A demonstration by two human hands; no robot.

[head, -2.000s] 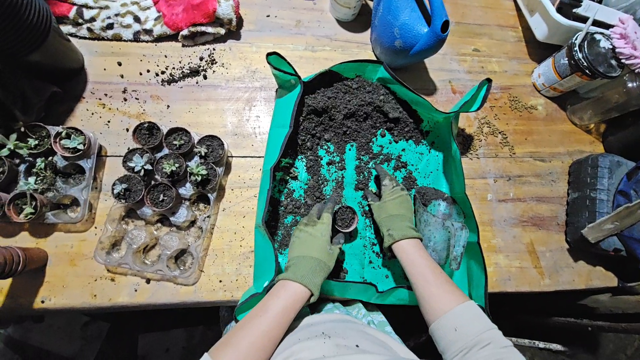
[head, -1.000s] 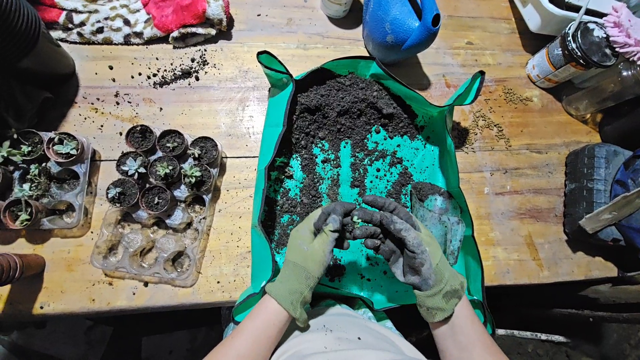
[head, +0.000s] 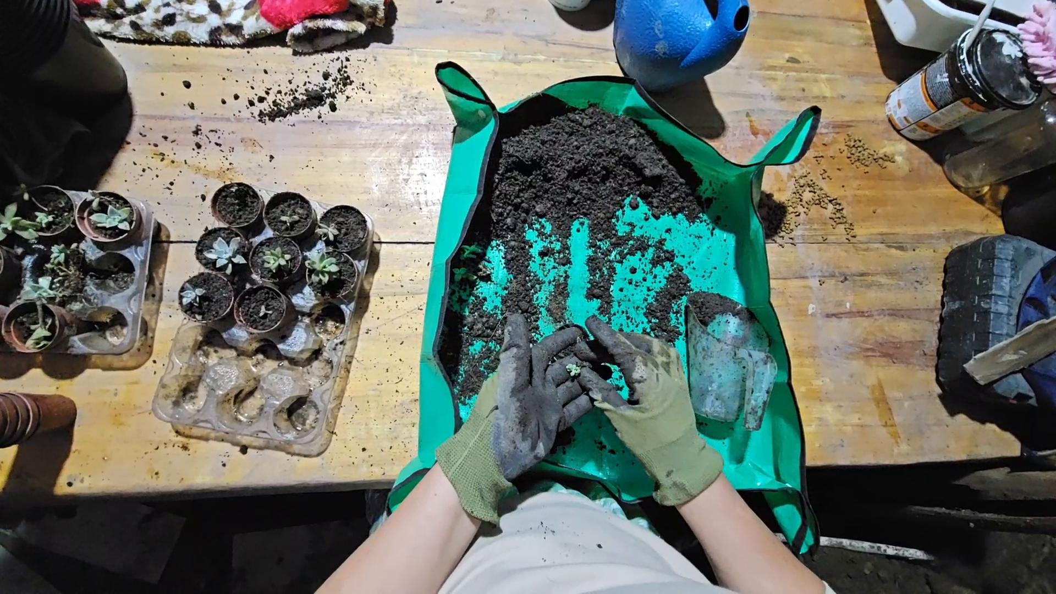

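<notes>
A tiny succulent cutting point(head: 573, 370) lies at the fingers of my left hand point(head: 532, 396), which wears a soiled green glove and is turned palm up. My right hand point(head: 643, 396), gloved the same way, touches the cutting or the left fingers with its fingertips; its exact grip is unclear. Both hands are over a green potting mat point(head: 780, 346) with raised sides. Dark potting soil point(head: 590, 165) is heaped toward its far end. A clear plastic jug point(head: 726, 371) with soil in it lies on the mat beside my right hand. The small pot seen earlier cannot be made out.
On the wooden table point(head: 396, 330), a clear plastic tray point(head: 247, 396) holds small pots of succulents point(head: 276, 260), with another tray point(head: 124, 318) farther left. Stacked empty pots point(head: 37, 417) lie at the left edge. A blue watering can point(head: 672, 41) stands beyond the mat; a lidded jar point(head: 961, 87) is far right.
Two seconds ago my left hand was at a small soil-filled pot on the mat. Both hands have since come together, and the left palm has turned up with the small cutting at its fingers.
</notes>
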